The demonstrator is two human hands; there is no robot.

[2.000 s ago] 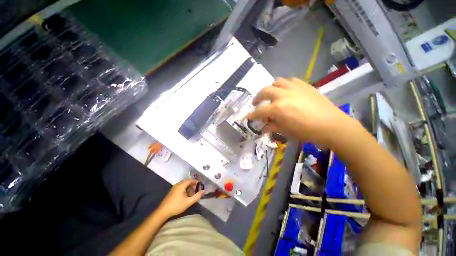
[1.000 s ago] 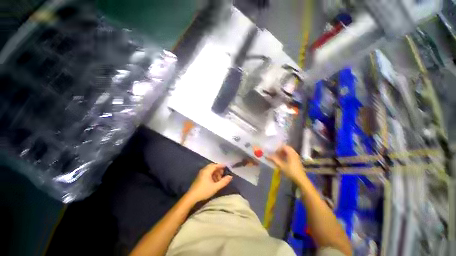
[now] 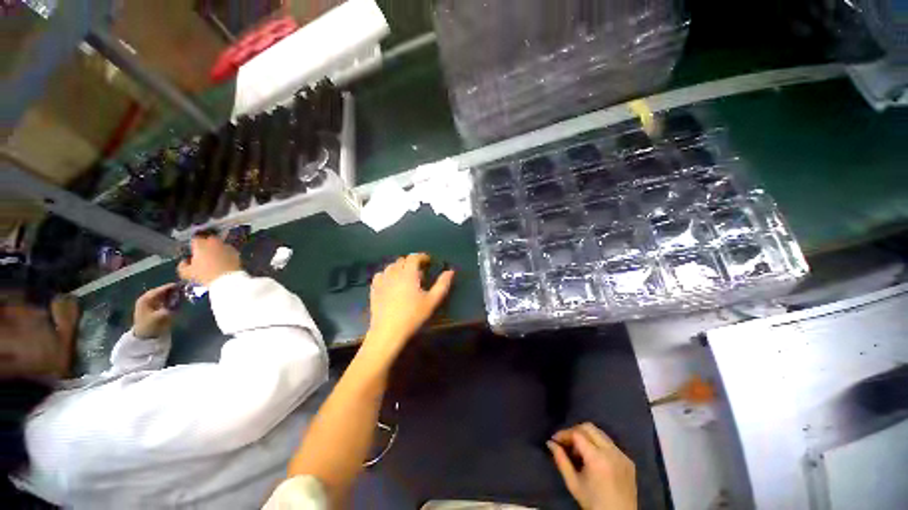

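My left hand (image 3: 403, 294) is over the green belt, with a small dark part, seemingly a black watch housing (image 3: 436, 267), between thumb and fingertips; it is blurred and partly hidden. Black housings (image 3: 348, 276) lie in a row on the belt just left of this hand. My right hand (image 3: 597, 466) is low over my dark-clad lap, fingers curled and thumb apart, with nothing visible in it. The clear blister tray (image 3: 622, 234) with dark parts in its pockets is right of my left hand.
A coworker's white sleeve (image 3: 264, 324) and hands are at the left. A white rack of black parts (image 3: 343, 149), white tissue (image 3: 418, 204) and stacked trays (image 3: 558, 65) are behind. The white machine table (image 3: 796, 364) and an orange-handled tool (image 3: 694, 390) are at the right.
The view has swung left from the machine to the belt. My left hand has moved from above my lap to the belt. My right hand has left the machine's front edge for my lap.
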